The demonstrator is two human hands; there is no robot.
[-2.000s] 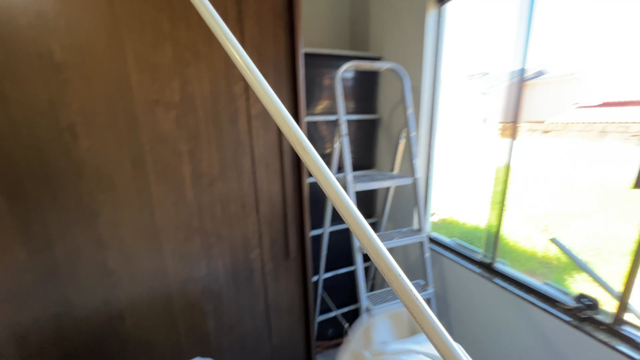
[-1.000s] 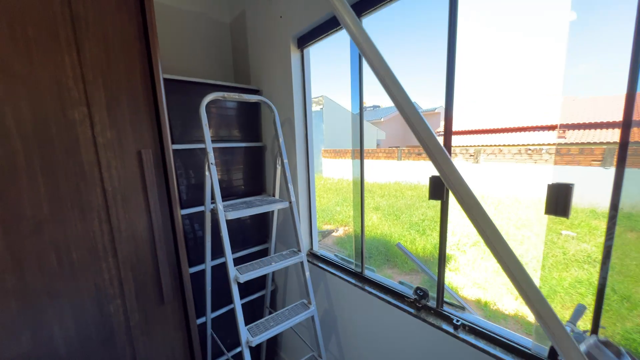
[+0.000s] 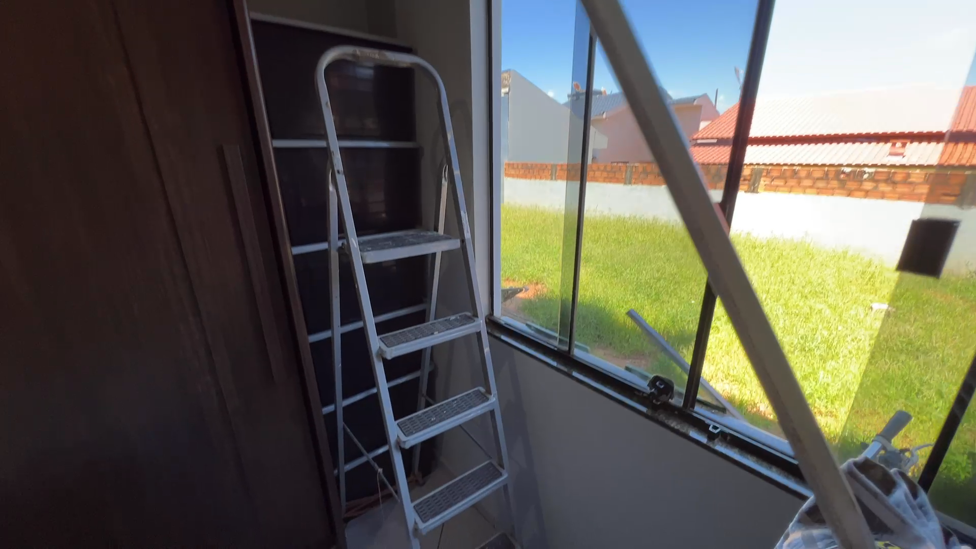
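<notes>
Neither of my hands shows in the head view. A long pale pole (image 3: 713,248) slants across the right half of the view, from the top edge down to the lower right corner. Its lower end overlaps a bundle of patterned cloth (image 3: 892,507); whether anything holds the pole there cannot be seen. Behind the pole are the framed glass panes of a window (image 3: 648,267). A metal stepladder (image 3: 438,415) stands open left of the window.
A dark wooden cabinet (image 3: 152,305) fills the left side. Behind the stepladder stands a dark shelving unit (image 3: 366,183) with pale shelf edges. The window sill track (image 3: 610,385) carries a black latch (image 3: 660,389). Outside are grass, a brick-topped wall and roofs.
The view has swung right, bringing more of the window and the cloth bundle in. The pole now crosses in front of the window; two seconds ago it crossed the cabinet and stepladder.
</notes>
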